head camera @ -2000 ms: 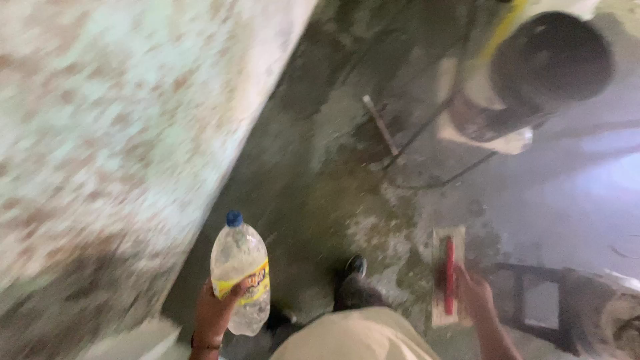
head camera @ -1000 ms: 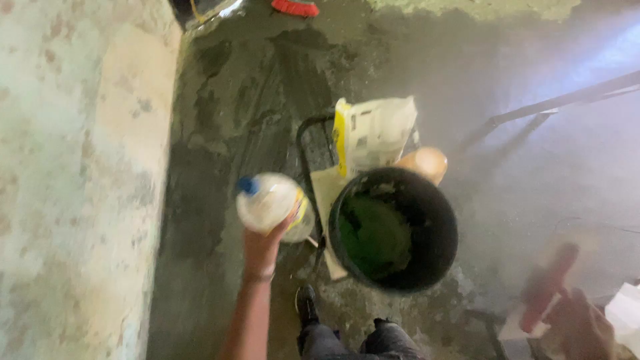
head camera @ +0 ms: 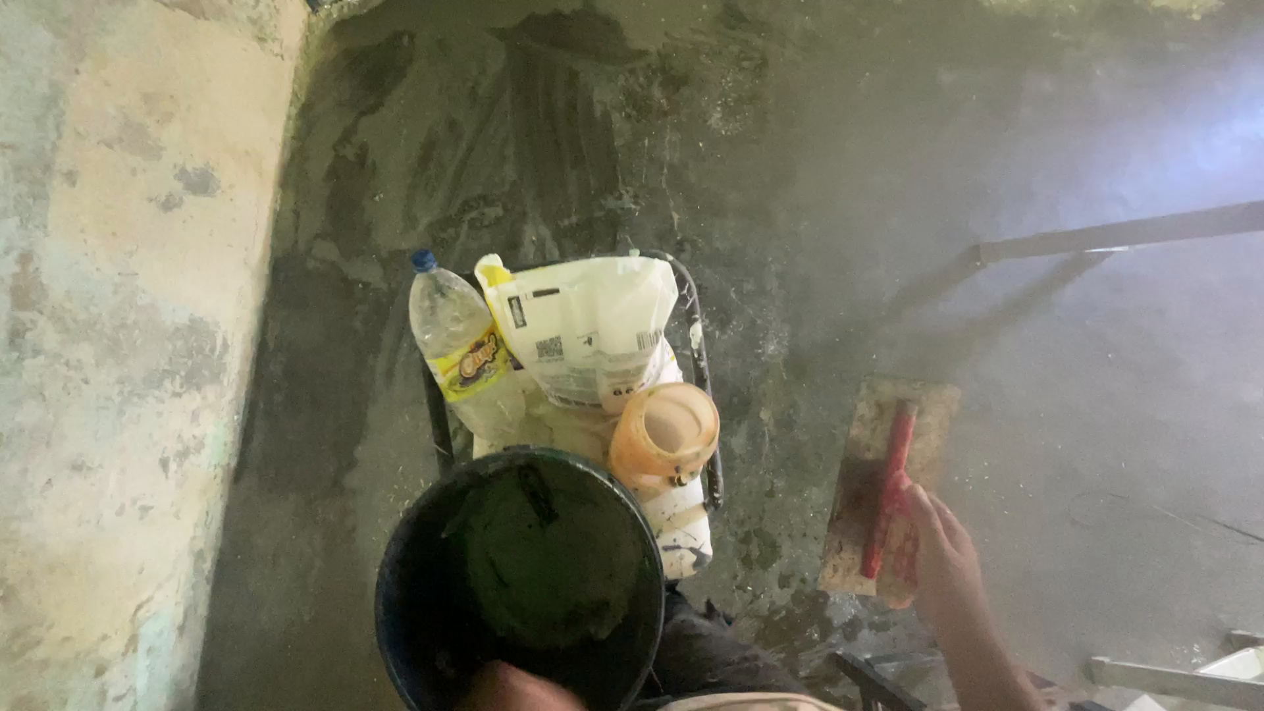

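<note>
My right hand (head camera: 938, 533) grips the red handle of a plasterer's float (head camera: 854, 484), whose flat plate is stained. At the bottom edge, my left hand (head camera: 518, 688) shows only in part and blurred, at the near rim of a black bucket (head camera: 390, 563); its fingers are hidden. The bucket's inside looks dark green. Beyond it, a clear plastic bottle (head camera: 449, 316) with a blue cap and yellow label stands on a chair seat. Beside the bottle are a white and yellow plastic bag (head camera: 583, 326) and an orange plastic container (head camera: 667, 434).
The chair's black metal frame (head camera: 696, 336) surrounds these things. A mottled wall (head camera: 138, 296) rises at the left, and the floor (head camera: 790, 197) has damp patches. A long bar (head camera: 1126, 232) lies at the right. Metal frame parts (head camera: 1165, 676) show at lower right.
The bottle, in my left hand in both earlier frames, is now out of it and beside the bag. My left hand is now at the bucket. The float remains in my right hand.
</note>
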